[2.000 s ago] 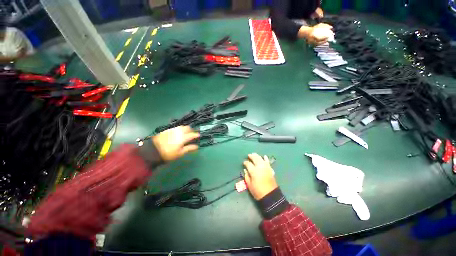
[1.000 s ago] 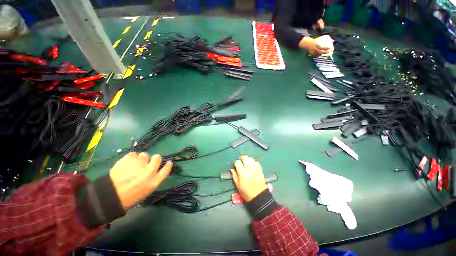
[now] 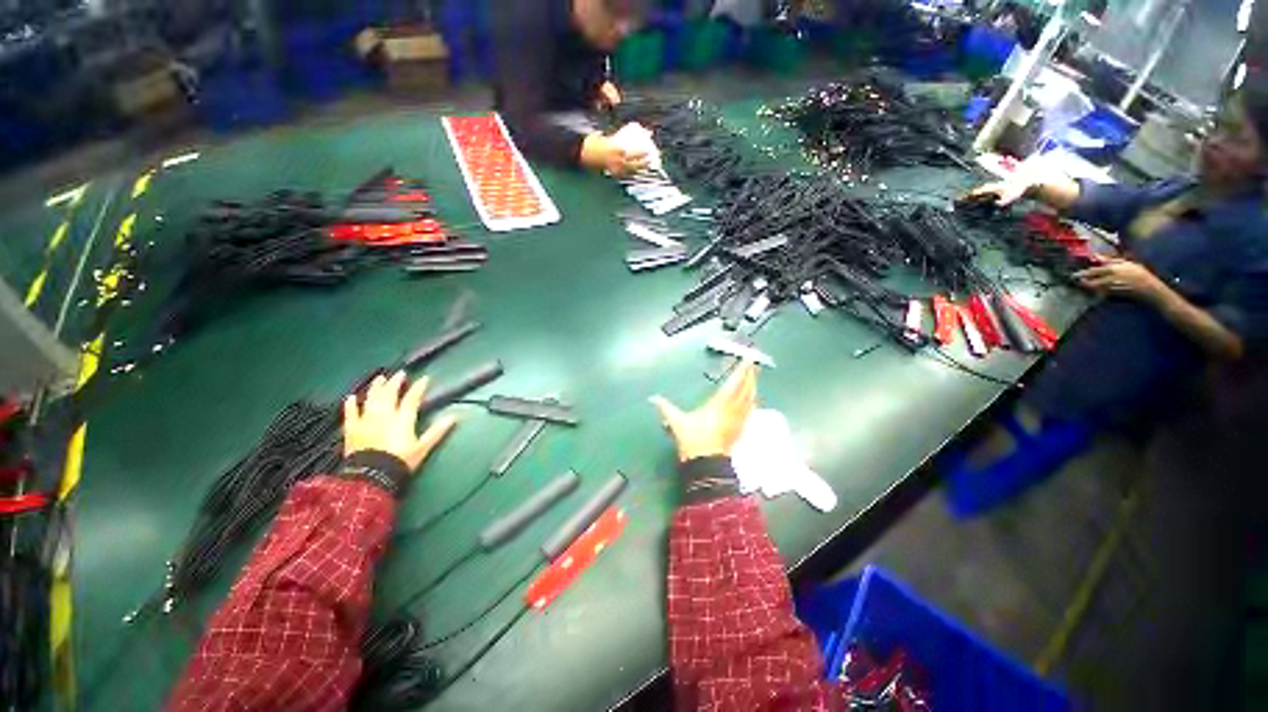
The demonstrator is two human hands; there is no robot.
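Note:
My left hand (image 3: 392, 420) lies spread over a bundle of coiled black antenna cables (image 3: 271, 466); whether its fingers grip any cable is unclear. My right hand (image 3: 712, 415) is open, thumb apart, beside a crumpled white cloth (image 3: 773, 456), with fingertips near a loose white strip (image 3: 740, 352). Two grey bars (image 3: 530, 511) and a bar with red-backed adhesive (image 3: 576, 559) lie side by side between my forearms. Their leads run down to a black coil (image 3: 389, 643). Two more bars lie crossed (image 3: 533, 410) right of my left hand.
Black cable piles lie at far left (image 3: 278, 237) and far right (image 3: 834, 230). A sheet of red strips (image 3: 498, 170) lies between them. One person (image 3: 608, 150) works opposite, another (image 3: 1136, 278) at right. A blue bin (image 3: 960, 654) is below the table edge.
The view has swung right. My right hand has left the bars and moved to the cloth. My left hand has moved from the near coils onto the farther bundle.

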